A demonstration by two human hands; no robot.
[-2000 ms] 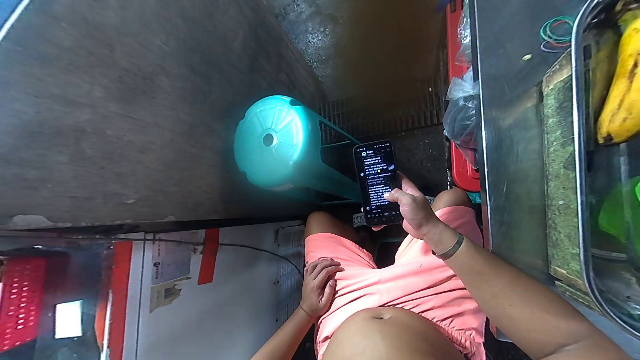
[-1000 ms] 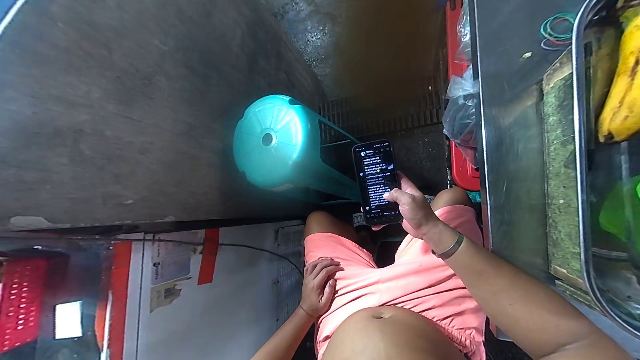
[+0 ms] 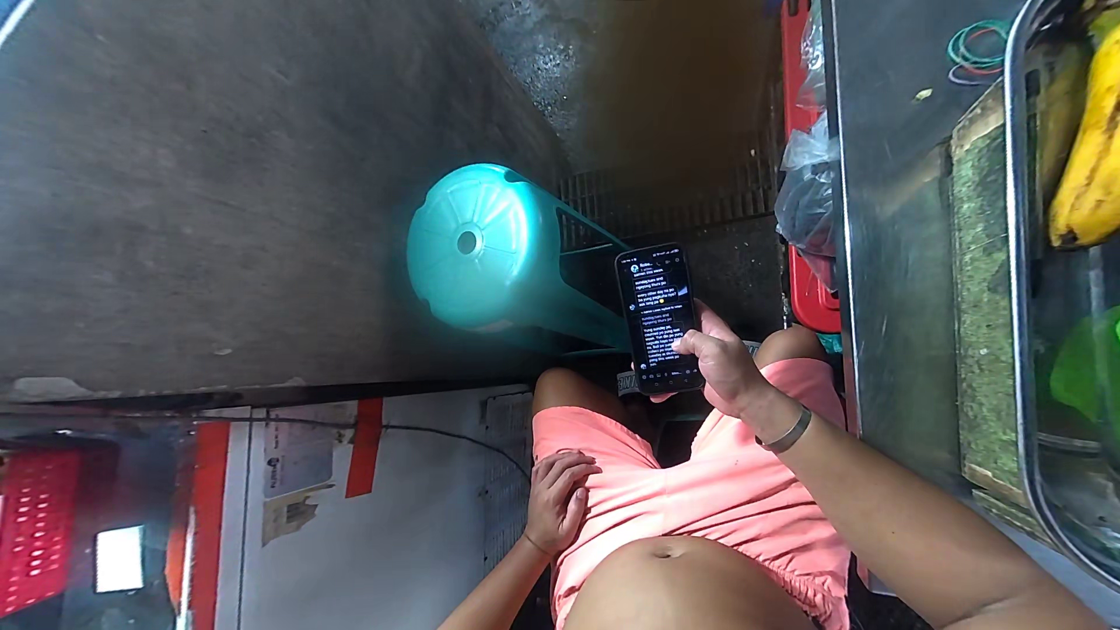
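Note:
A black smartphone [image 3: 658, 319] is held upright in my right hand [image 3: 722, 359], its thumb over the lower part of the lit screen, which shows lines of text on a dark ground. A metal band circles that wrist. My left hand [image 3: 560, 499] rests on the leg of my pink shorts [image 3: 604, 437], fingers together and slightly curled, with no object seen in it. Just left of the phone stands a turquoise plastic stool [image 3: 472, 249].
A dark tabletop [image 3: 219, 192] fills the upper left, above a white panel [image 3: 394, 525] with a cable. On the right are a metal counter [image 3: 901, 262], a metal-rimmed tray [image 3: 1019, 262] with yellow bananas [image 3: 1089, 166], rubber bands [image 3: 976, 52] and plastic bags [image 3: 809, 192].

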